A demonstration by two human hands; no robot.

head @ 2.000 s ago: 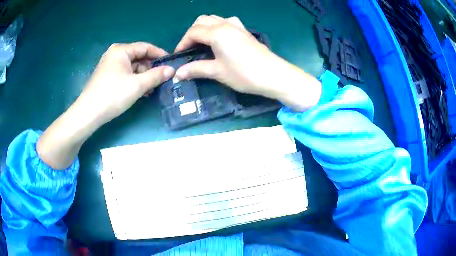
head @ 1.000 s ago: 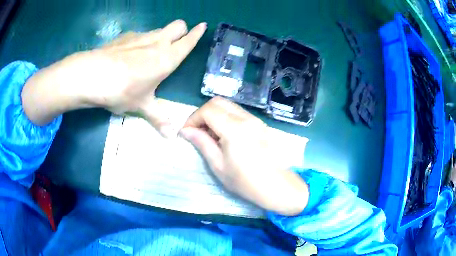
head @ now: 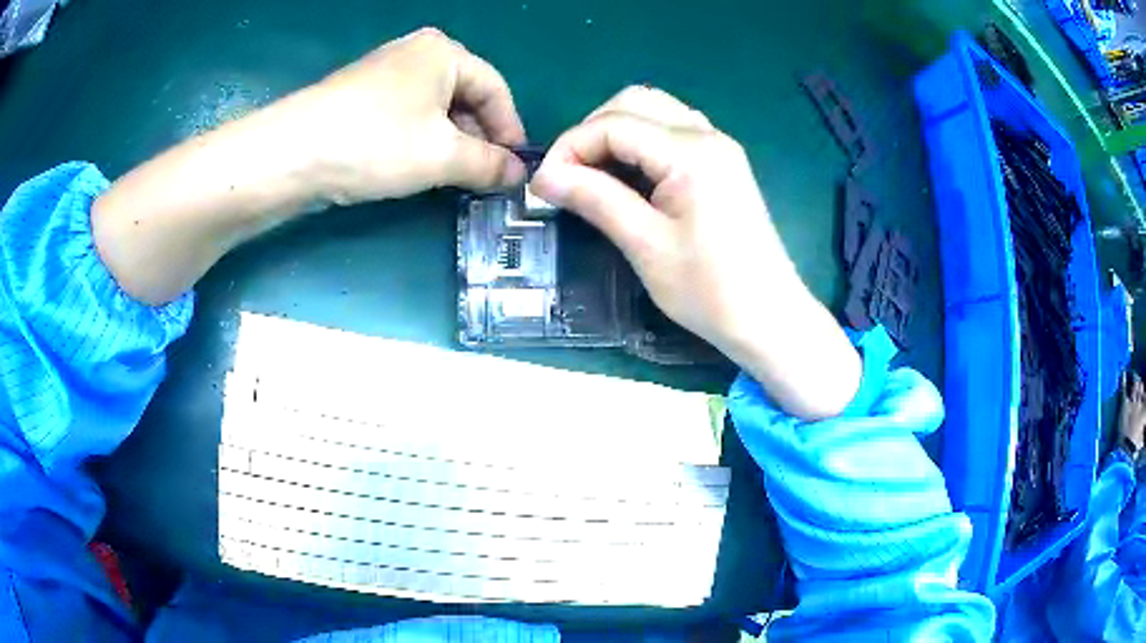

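Observation:
A black moulded housing [head: 584, 295] lies on the green surface, with pale patches and a small dark grid in its left part. My left hand [head: 415, 119] is at its upper left edge, thumb and fingers closed on something dark at that edge. My right hand [head: 666, 201] covers the housing's upper right part, thumb and finger pinched at a small pale piece [head: 540, 201] over the housing. Whether the piece is still held or lies on the housing cannot be told. A large white sheet [head: 465, 465] with thin parallel dark lines lies nearest the body.
A blue bin [head: 970, 314] heaped with black plates stands at the right. Loose black plates [head: 867, 251] lie between it and my right hand. A clear bag [head: 19, 19] shows at the top left corner. Another person's hand [head: 1132, 408] and blue sleeve show at the right edge.
Since one second ago, both hands have moved from the white sheet up onto the housing's upper edge. The right hand now hides much of the housing's right part.

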